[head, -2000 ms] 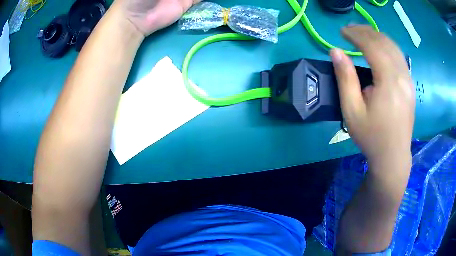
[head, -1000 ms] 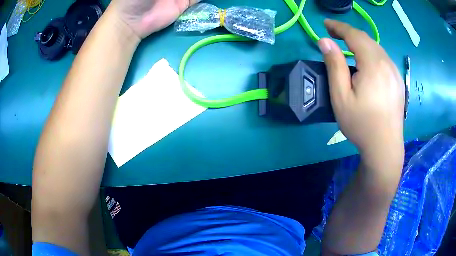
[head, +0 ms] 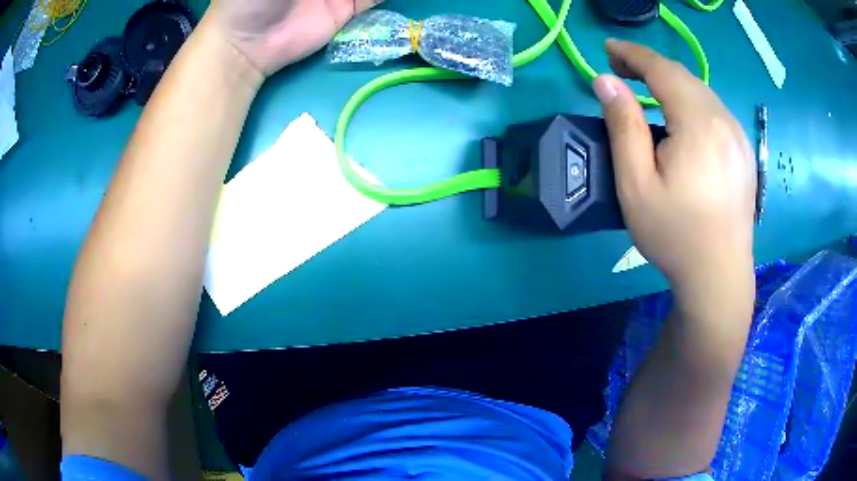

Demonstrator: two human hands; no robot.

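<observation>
The black main unit (head: 571, 174) lies on the green bench, its button panel facing up. My right hand (head: 681, 174) is closed over its right end and hides that end. A bright green flat cable (head: 413, 195) leaves the unit's left end and loops up and back. A wrapped end piece (head: 465, 47), clear bubble wrap cinched by a yellow band, lies near the top centre. My left hand (head: 282, 33) is palm up beside it, cut off by the top edge, so its fingertips and anything in them are hidden.
White paper (head: 282, 221) lies under my left forearm's side. Black round parts (head: 99, 80) are at upper left, a round end piece (head: 631, 9) at the top. A pen (head: 762, 164), white strip (head: 759, 42) and pale pointed strip (head: 630, 259) are right. A blue crate (head: 799, 348) stands below right.
My right hand has moved slightly left and settled further over the unit, uncovering the pen. The whole view has shifted a little. My left hand looks nearly unchanged.
</observation>
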